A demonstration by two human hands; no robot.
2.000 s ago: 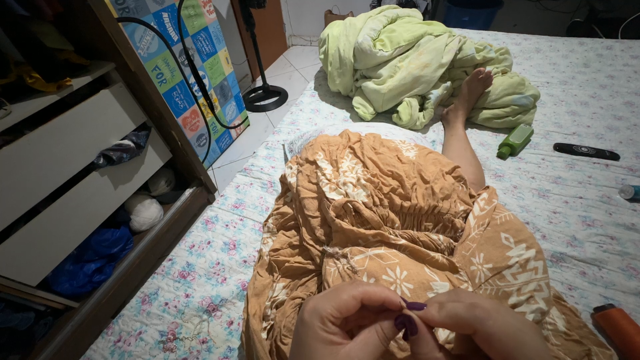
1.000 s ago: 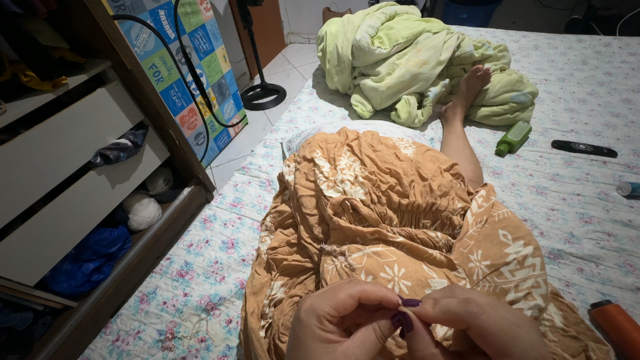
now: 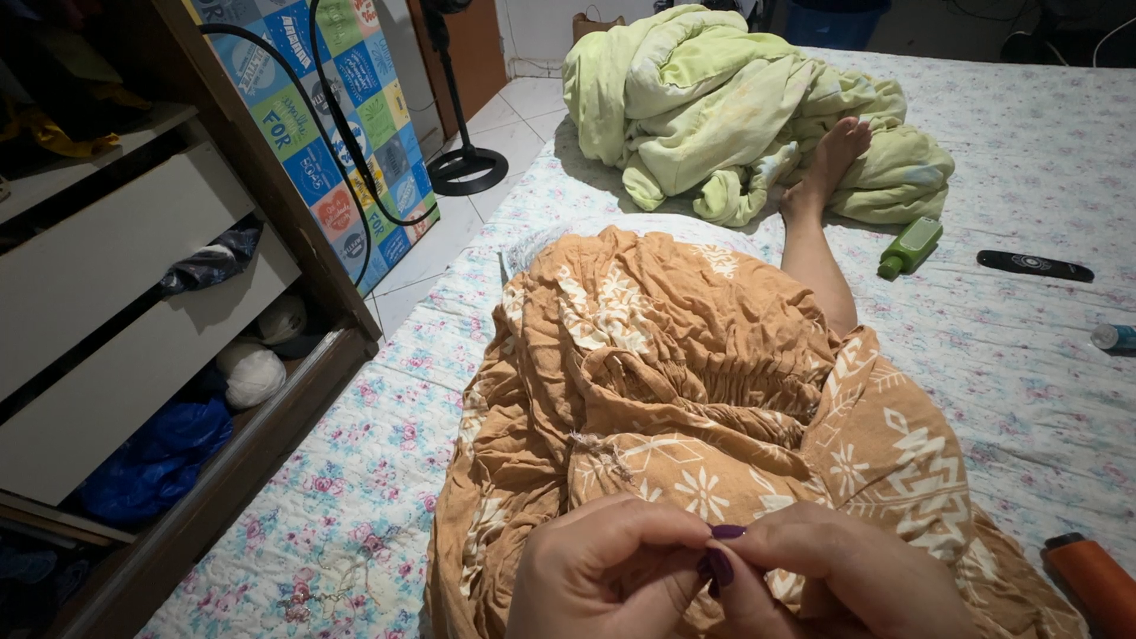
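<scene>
My left hand [image 3: 612, 568] and my right hand [image 3: 834, 568] meet at the fingertips, low in the view, over an orange-brown garment [image 3: 701, 373] with white leaf and flower prints. Thumbs and index fingers are pinched together, the dark purple nails touching. Whatever may be between the fingertips is too small or hidden to tell. The garment lies bunched across my lap, with a gathered elastic part and a frayed edge just beyond my hands. At the lower right lies an orange spool or cylinder [image 3: 1100, 577] with a dark end.
A floral sheet [image 3: 399, 444] covers the bed. Beyond my bare leg [image 3: 821, 266] lies a bunched green blanket [image 3: 710, 106]. To the right are a green bottle [image 3: 912, 247], a black oblong object [image 3: 1035, 265] and a small capped container [image 3: 1114, 337]. Open drawers [image 3: 115, 257] stand at the left.
</scene>
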